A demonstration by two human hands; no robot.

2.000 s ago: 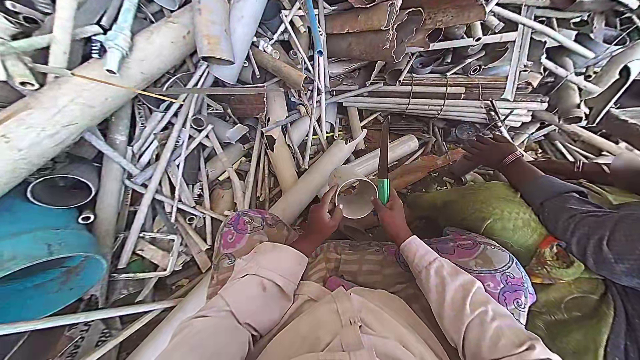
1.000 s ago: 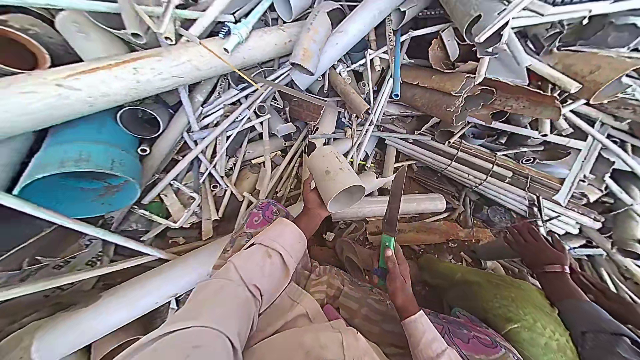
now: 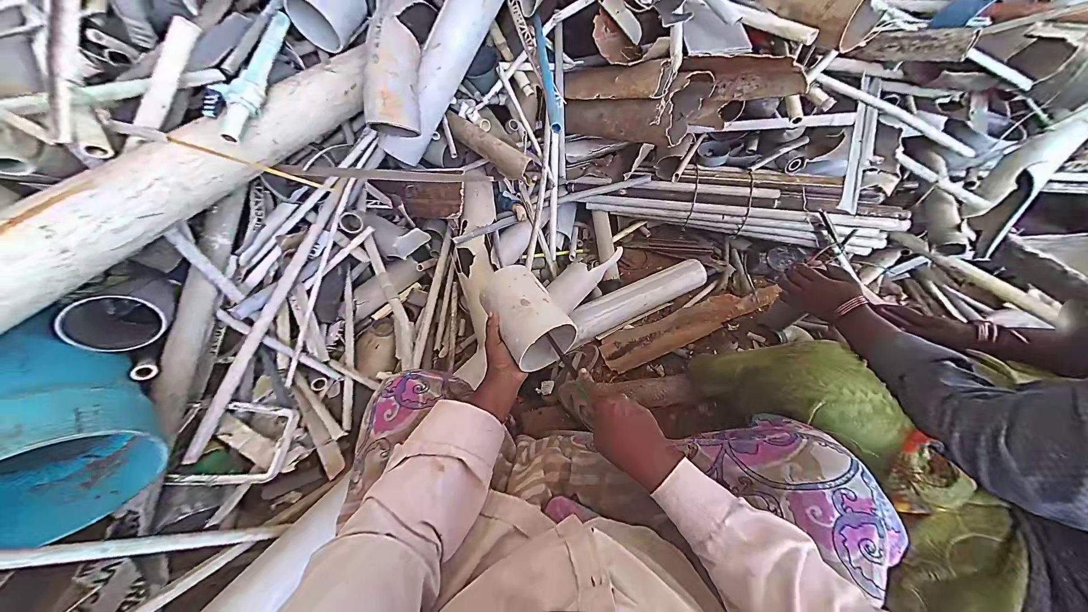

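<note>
My left hand [image 3: 501,361] grips the side of a short, wide off-white plastic pipe piece [image 3: 525,313], whose open end faces down and toward my right hand. My right hand [image 3: 625,429] is closed around the handle of a knife [image 3: 558,347]; its dark blade points up and left to the pipe's open rim, and the handle is mostly hidden by my fingers. Whether the blade touches the rim or reaches inside cannot be told. Just beyond lie a white pipe length [image 3: 642,297] and a rusty brown curved piece [image 3: 688,330].
A large blue pipe [image 3: 76,425] lies at the left, below a long thick white pipe [image 3: 170,187]. Scrap pipes are heaped all around. A bundle of thin pipes [image 3: 748,212] lies beyond. A co-worker's hand [image 3: 820,291] and grey sleeve [image 3: 986,425] are close at the right.
The knife stood upright beside the pipe piece one second ago; its blade now points up and left at the open rim. The view has shifted between frames.
</note>
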